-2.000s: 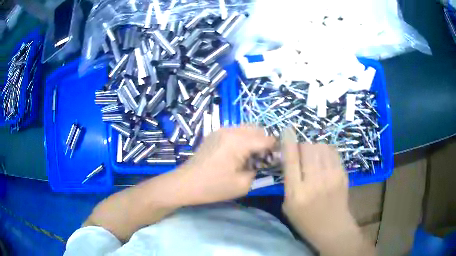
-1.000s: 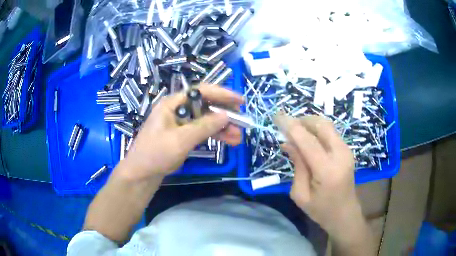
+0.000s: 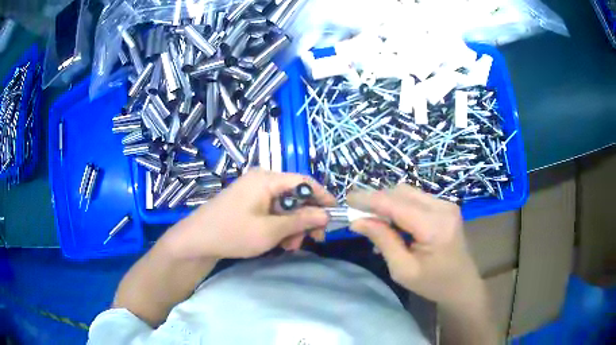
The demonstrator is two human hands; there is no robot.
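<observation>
My left hand [image 3: 260,212] is bare and closed around several silver metal tubes. The dark-rimmed ends of two tubes [image 3: 296,196] stick out above the fingers. Its thumb and fingers pinch another metal tube [image 3: 335,214] that points right. My right hand [image 3: 408,232] pinches a white plastic sleeve [image 3: 358,215] at that tube's right end. Whether a pin is inside is hidden by the fingers. Both hands are nearly together in front of the trays' near edges.
The left blue tray [image 3: 101,232] holds a few assembled units. Loose tubes [image 3: 192,121] heap in the middle tray. Pins [image 3: 405,151] and white sleeves [image 3: 461,108] fill the right tray [image 3: 519,175]. Clear bags lie behind. Brown cartons [image 3: 546,249] stand at right, a small side bin at far left.
My left hand has moved right and down from above the middle tray, turning its tubes. My right hand has come to the held tube's end with a white sleeve. The view has shifted slightly.
</observation>
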